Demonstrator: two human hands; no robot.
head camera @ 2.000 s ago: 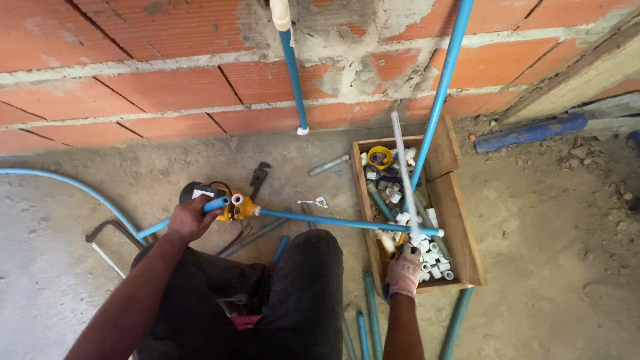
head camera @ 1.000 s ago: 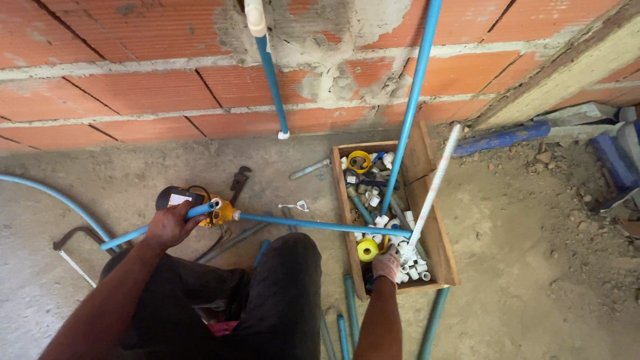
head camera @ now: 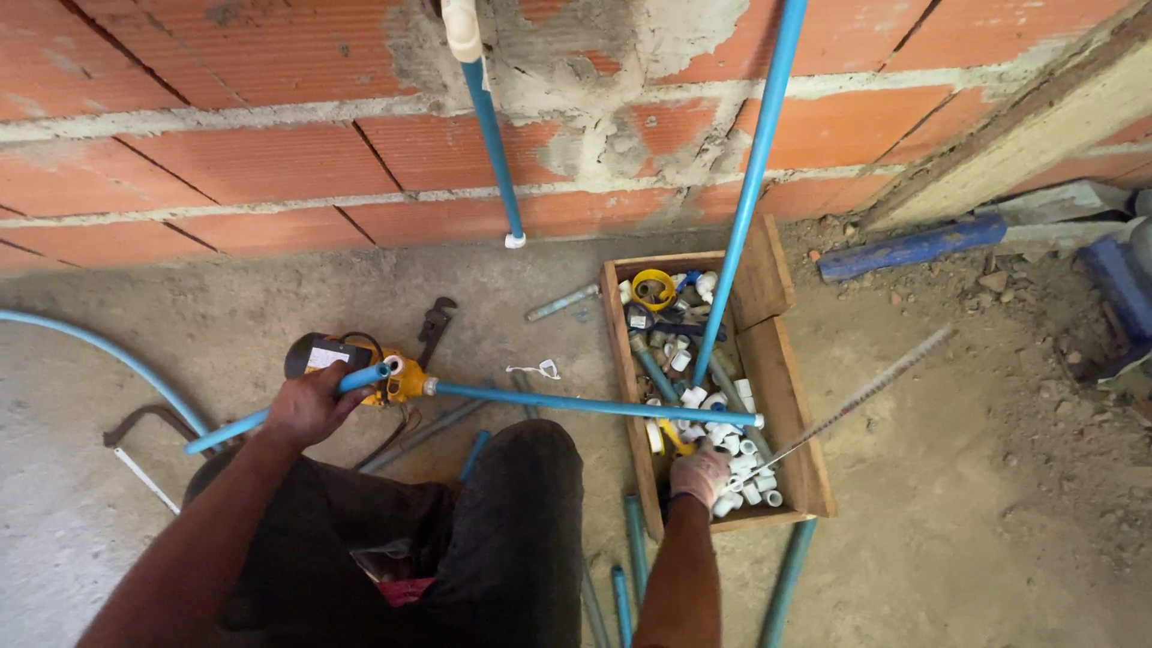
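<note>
My left hand (head camera: 310, 405) is bare and closed around a short blue pipe (head camera: 243, 428), near a yellow and black power tool (head camera: 396, 378). A longer blue pipe (head camera: 576, 404) runs from beside the tool across a wooden box (head camera: 805, 432), with a white fitting on its end. My right hand (head camera: 702, 472), in a light glove, is inside the box among white pipe fittings (head camera: 751, 490). From it a long thin white strip (head camera: 864, 389) with marks along it slants up to the right, blurred. Beside its fingers lies a yellow thing (head camera: 675, 436); most of the fingers are hidden.
Another blue pipe (head camera: 754, 162) stands in the box. A capped blue pipe (head camera: 493, 144) hangs by the brick wall. A pipe wrench (head camera: 436, 326), a hacksaw (head camera: 148, 423) and pipe pieces lie on the floor. A dark blue pipe (head camera: 913, 247) lies beside rubble at right.
The white strip has tilted from nearly upright to a low slant toward the right. The yellow disc that showed face-on by my right hand one second ago no longer shows so.
</note>
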